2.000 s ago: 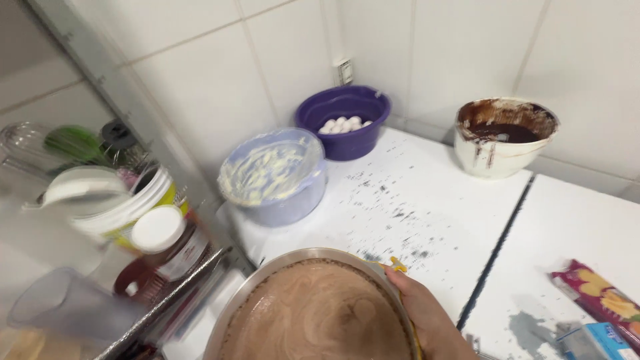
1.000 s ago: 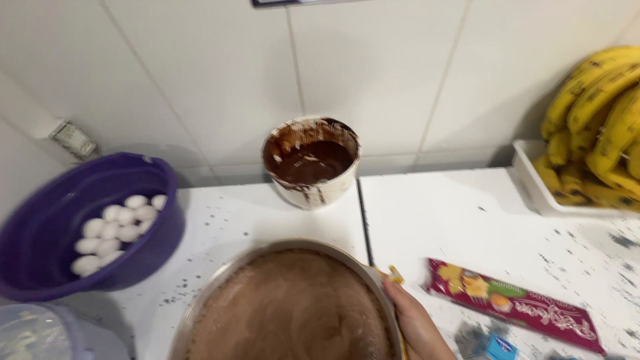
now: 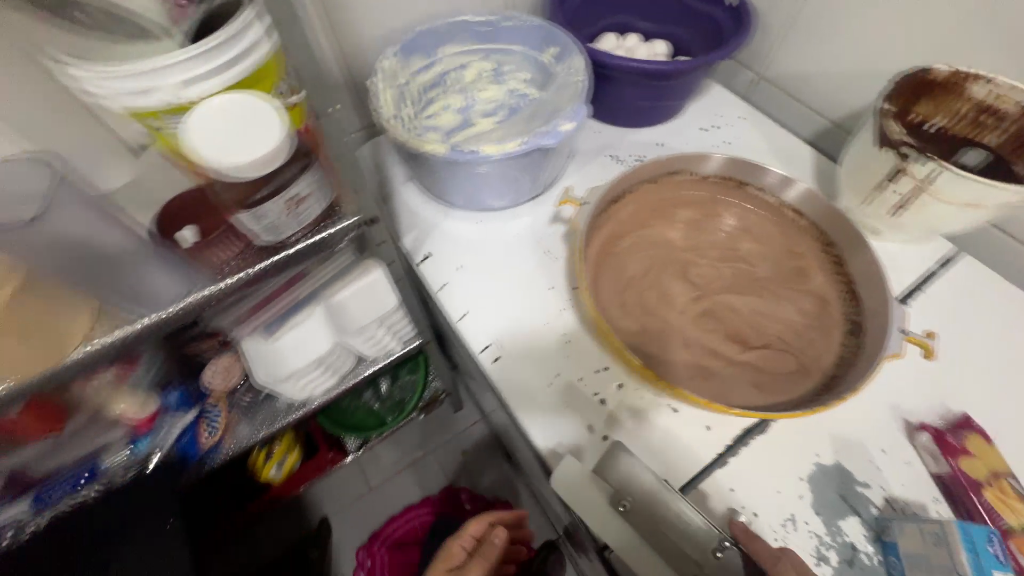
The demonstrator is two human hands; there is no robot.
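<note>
A wide metal pan of brown, swirled mixture stands on the white table, with no hand on it. My left hand is low at the bottom middle, beside the table edge, fingers loosely curled and apart, with nothing seen in it. My right hand enters at the bottom edge, its fingertip at a metal tool or fixture with a flat plate and screws; most of this hand is cut off, so its hold cannot be told. A chocolate-smeared white bowl stands right of the pan.
Behind stand a smeared, covered lilac tub and a purple basin of eggs. A metal shelf at left holds jars and white trays. A biscuit packet and a blue-and-white carton lie at lower right.
The pan, held by my right hand earlier, now rests on the table with that hand off it. My left hand has come into view. The view has swung left and down.
</note>
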